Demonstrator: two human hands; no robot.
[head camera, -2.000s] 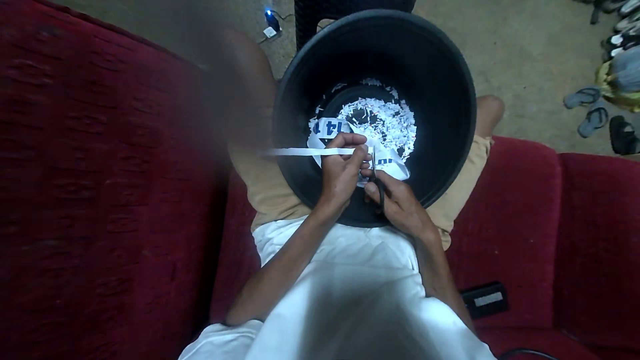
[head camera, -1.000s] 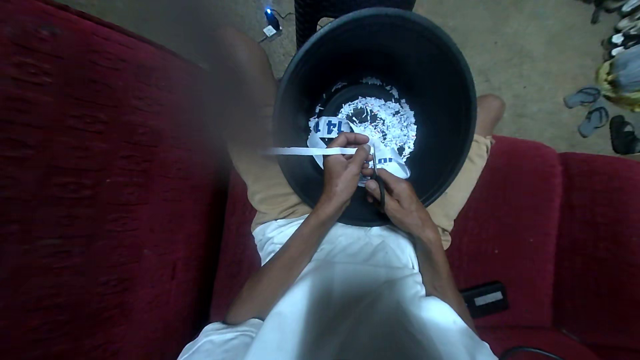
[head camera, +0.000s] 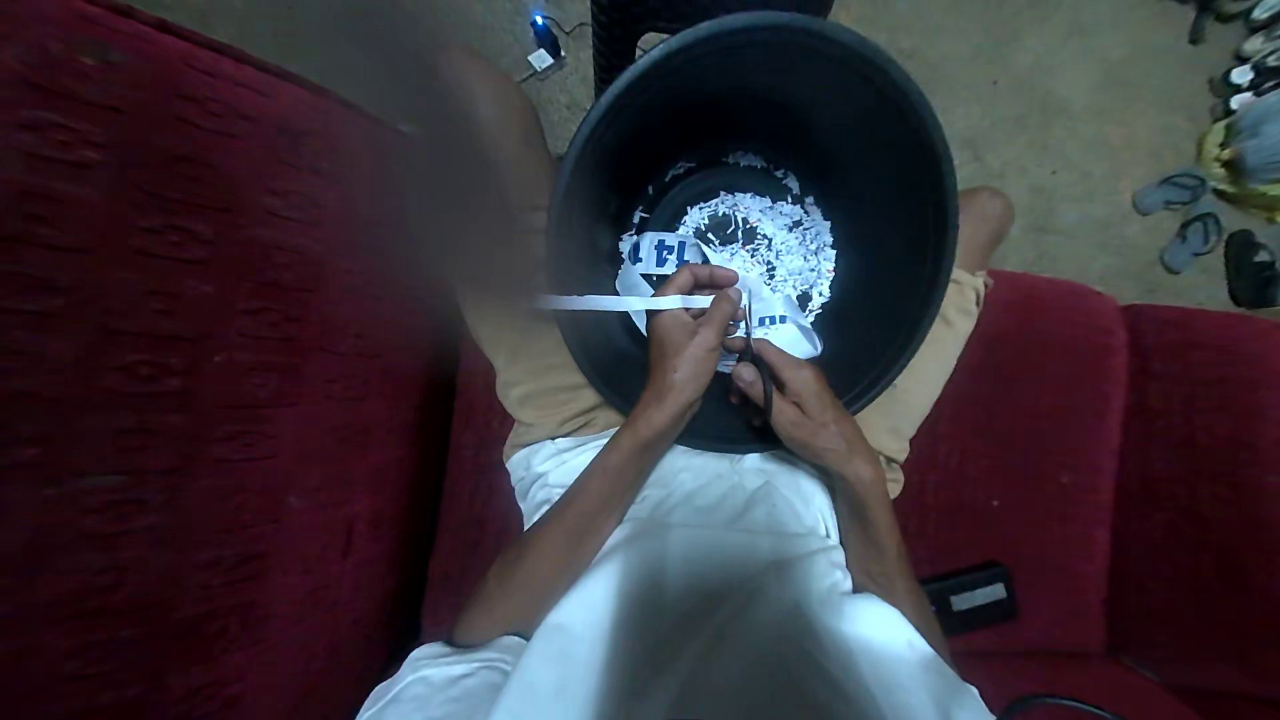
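My left hand (head camera: 692, 335) pinches a narrow white strip (head camera: 610, 302), apparently paper, whose free end sticks out to the left. My right hand (head camera: 795, 400) holds dark-handled scissors (head camera: 757, 370), their blades at the strip's end beside my left fingertips. Both hands are over the near part of a large black plastic tub (head camera: 900, 120) between my legs. Below them a wider white band with blue print (head camera: 662, 253) curls inside the tub. Many small white clippings (head camera: 790, 245) lie on the tub's bottom.
I sit on a red sofa (head camera: 1020, 420), its patterned backrest (head camera: 180, 380) at left. A black case (head camera: 970, 598) lies on the seat at right. Beyond are a dark chair (head camera: 690, 20), a lit plug-like device (head camera: 545, 38), slippers (head camera: 1192, 242) and a yellowish bag (head camera: 1225, 165).
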